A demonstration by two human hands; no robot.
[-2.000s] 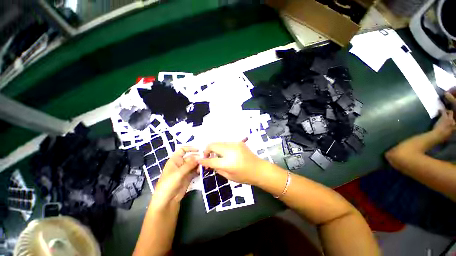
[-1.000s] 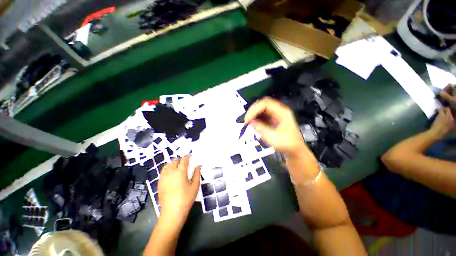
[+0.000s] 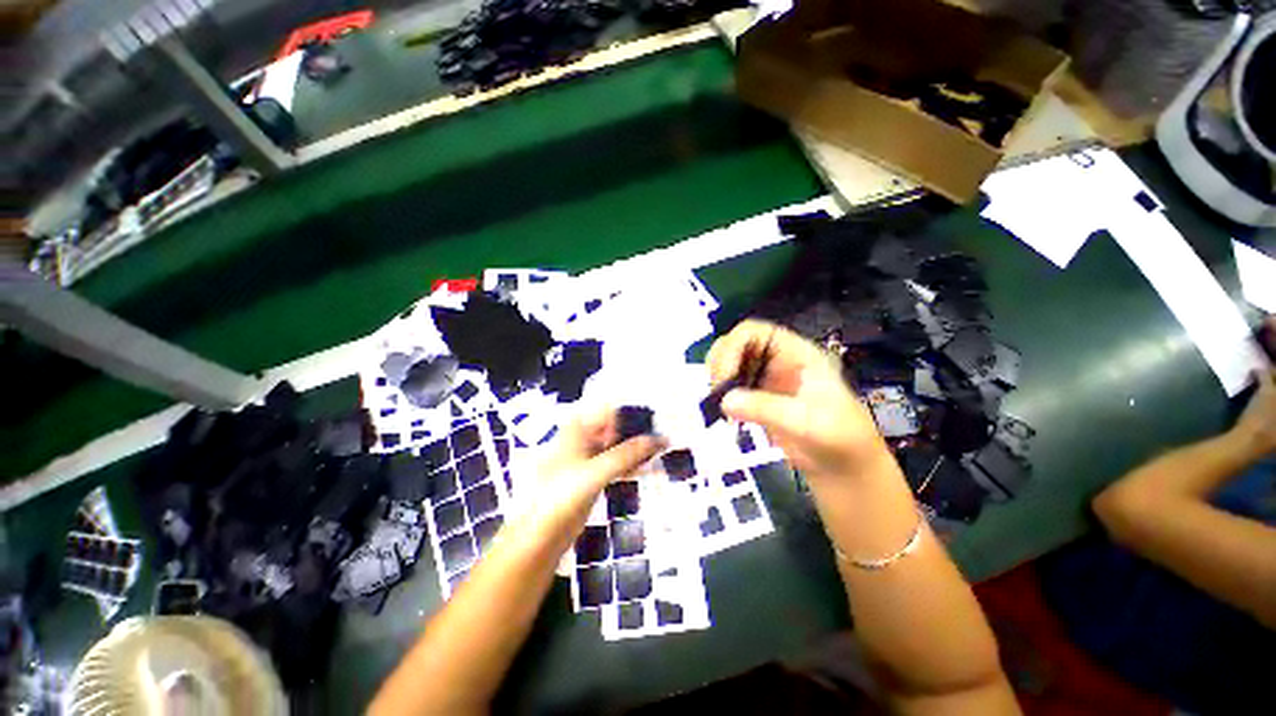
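Note:
My left hand [image 3: 595, 455] holds a small dark square piece [image 3: 635, 421] between thumb and fingers above the white sheets. My right hand [image 3: 791, 399] is a little to the right and pinches one or more small black parts [image 3: 717, 403] at its fingertips; the exact number is hidden by the fingers. The hands are apart. A sticker sheet [image 3: 595, 585] with dark squares lies below them, and another gridded sheet [image 3: 466, 490] lies to the left.
Heaps of black plastic parts lie left [image 3: 238, 504] and right [image 3: 924, 322]. A black scrap pile [image 3: 497, 343] sits on white waste sheets. A cream fan [image 3: 175, 678] stands lower left, an open cardboard box [image 3: 896, 98] upper right. Another person's arm [image 3: 1189, 483] is at right.
My left hand has lifted off the sheets and now holds a dark square piece. My right hand, still pinching, has moved down and slightly right. The view has shifted a little.

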